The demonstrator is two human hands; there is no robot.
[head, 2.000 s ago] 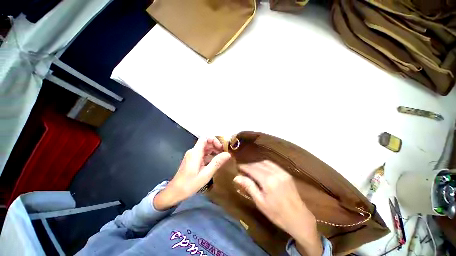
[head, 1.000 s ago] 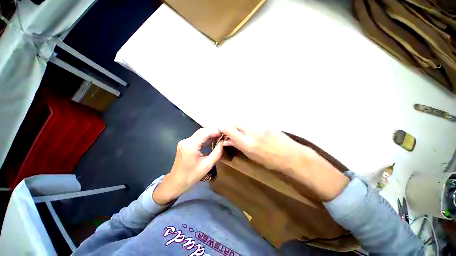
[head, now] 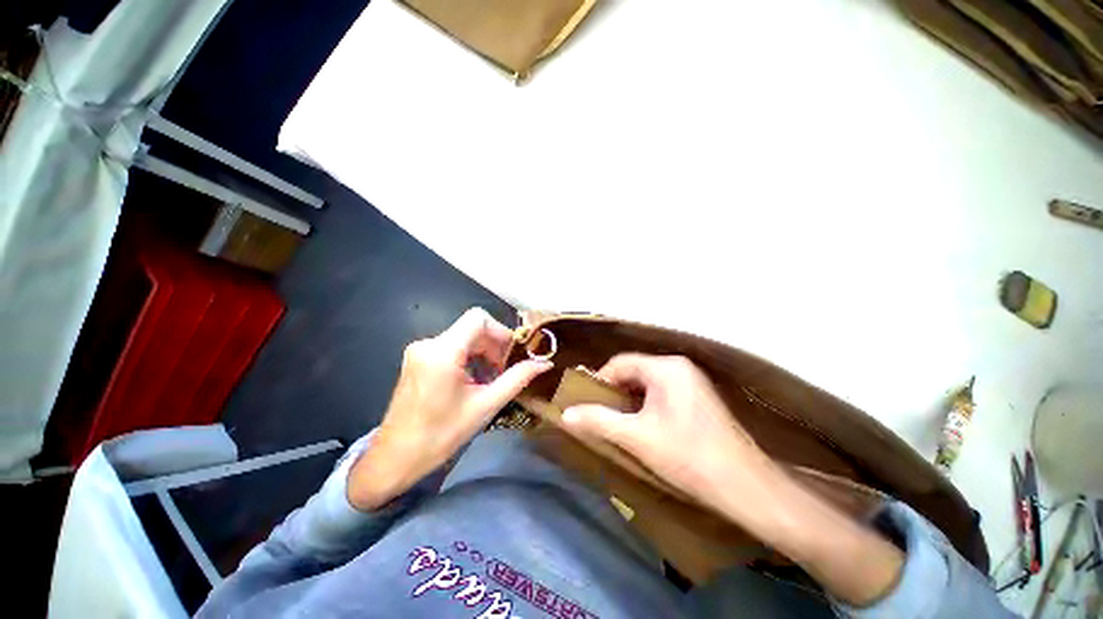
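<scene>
A brown handbag [head: 774, 417] lies open across my lap and the table's front edge, its mouth facing up. My left hand [head: 454, 393] pinches the bag's left corner between thumb and fingers, beside a gold ring [head: 541, 346]. My right hand [head: 659, 411] is at the near side of the mouth and grips a flat light-brown piece [head: 587, 393] between thumb and fingers. Whether that piece joins the bag is hidden. A small pale label [head: 622, 508] shows on the near outer side. No loose thread can be made out.
Another brown bag [head: 514, 36] lies at the table's far edge, with piled bags [head: 1028, 48] far right. On the right are a yellow block [head: 1028, 299], a pointed tube [head: 956, 423], red-and-black snips [head: 1027, 514] and a white cup [head: 1070, 441]. A red crate [head: 182, 351] stands at left.
My right hand has moved right, away from my left fingertips, and now grips the light-brown piece. The ring and the bag's open mouth show again. The view has shifted slightly.
</scene>
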